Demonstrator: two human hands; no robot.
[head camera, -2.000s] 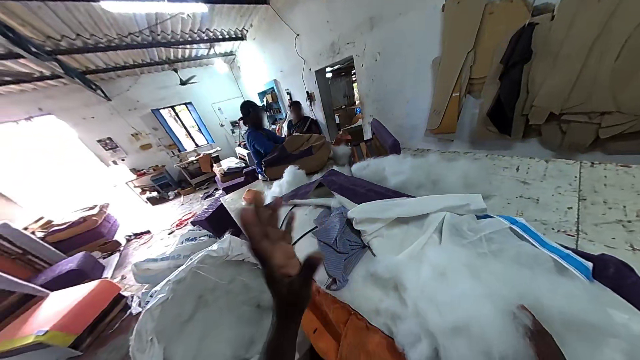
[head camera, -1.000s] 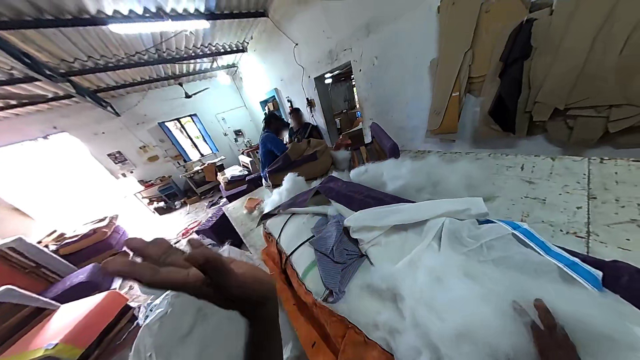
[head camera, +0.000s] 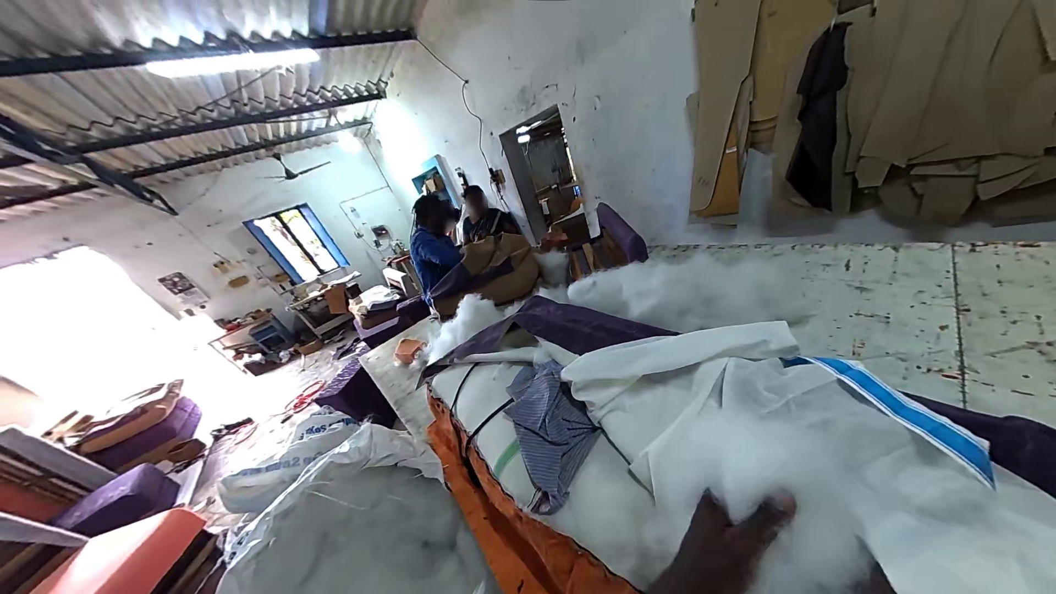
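Note:
My left hand (head camera: 734, 540) is at the bottom of the view, its fingertips partly sunk in loose white fibre stuffing (head camera: 742, 445). To its right, a dark sliver of my right hand (head camera: 876, 571) shows; stuffing and the frame edge hide the rest. White fabric (head camera: 676, 363) with a blue-striped edge (head camera: 899, 404) lies under and around the stuffing. A blue-grey patterned cloth (head camera: 553, 437) is bunched left of the hands, near a black cord (head camera: 487, 421). Orange fabric (head camera: 503, 520) runs along the near left edge, and purple fabric (head camera: 586, 326) lies behind.
An open white sack of fibre (head camera: 355, 528) stands at lower left. More fibre (head camera: 693, 289) rests on the worn white table (head camera: 874, 305). Two people (head camera: 433, 247) (head camera: 483, 219) are at a brown and purple cushioned piece (head camera: 495, 268). Coral and purple blocks (head camera: 124, 553) are at far left.
My left hand has moved from above the sack, at left, rightward and down to the stuffing. My right hand shows less than a second ago. The orange fabric's edge has been pulled leftward since the first frame.

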